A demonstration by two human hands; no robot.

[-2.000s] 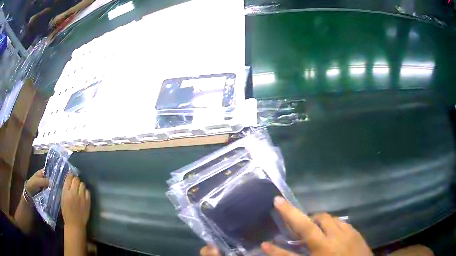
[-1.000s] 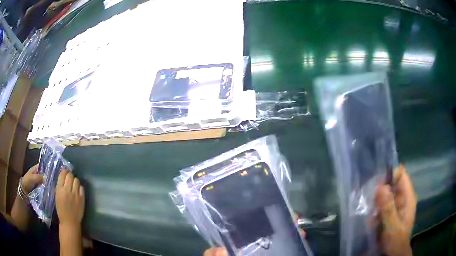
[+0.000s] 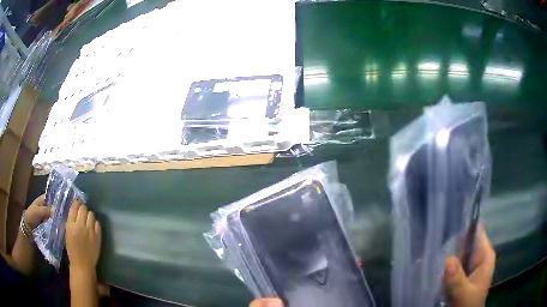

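Observation:
My left hand (image 3: 267, 302) shows only as a fingertip at the bottom edge, holding a stack of bagged phone parts (image 3: 300, 240). The top part is a dark rounded rectangle in a clear sleeve, tilted, with a small triangular mark. My right hand (image 3: 474, 273) is at the lower right and grips several bagged phone parts (image 3: 441, 180) upright and slightly fanned. The two stacks are apart. Most of my left hand is hidden by its stack or cut off by the edge.
A glaring white divided tray (image 3: 138, 66) on brown board holds a black phone part (image 3: 231, 99). Clear film (image 3: 342, 125) lies beside its corner on the green surface (image 3: 414, 36). Another person's hands (image 3: 83, 237) hold a bagged packet (image 3: 58, 210) at left. Brown carton (image 3: 17, 150) far left.
My right hand has moved from the left stack to the right and now holds several bagged parts; one second ago fewer showed there. The left stack's top face looks different, with fewer gold spots.

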